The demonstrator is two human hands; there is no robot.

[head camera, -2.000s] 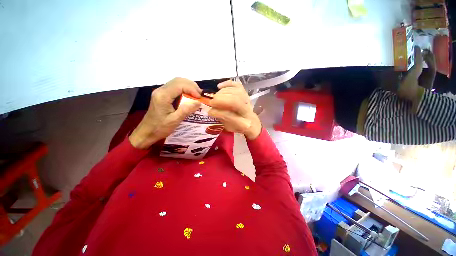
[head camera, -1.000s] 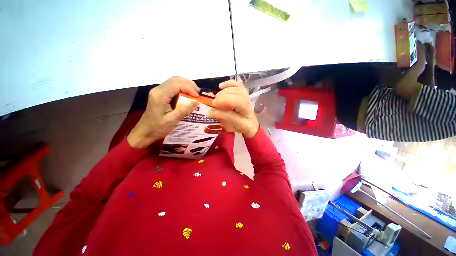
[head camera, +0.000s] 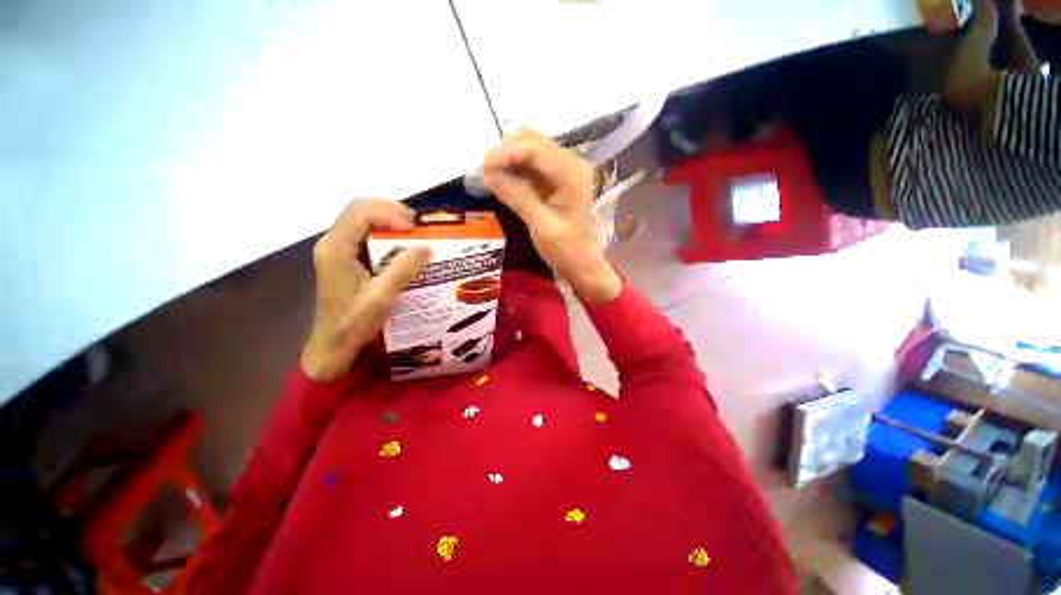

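Note:
A retail box is held upright in front of my chest. Its white face with text and small pictures shows, with an orange top edge and a dark slotted tab above it. My left hand grips the box at its left side, thumb on the white face. My right hand is off the box, up and to its right by the table edge. Its thumb and fingertips are pinched together, with a small pale blur beside them; whether they hold a clear seal I cannot tell.
The white table with a dark seam spans the front. White ribbons hang at its edge. A red stool and a person in striped sleeves are at the right. Another red stool is at the lower left, blue equipment at the lower right.
My right hand has let go of the box and moved up to the table edge. The box now faces me more squarely. The view has turned and shifted, so the yellow-green strip is nearly out of frame.

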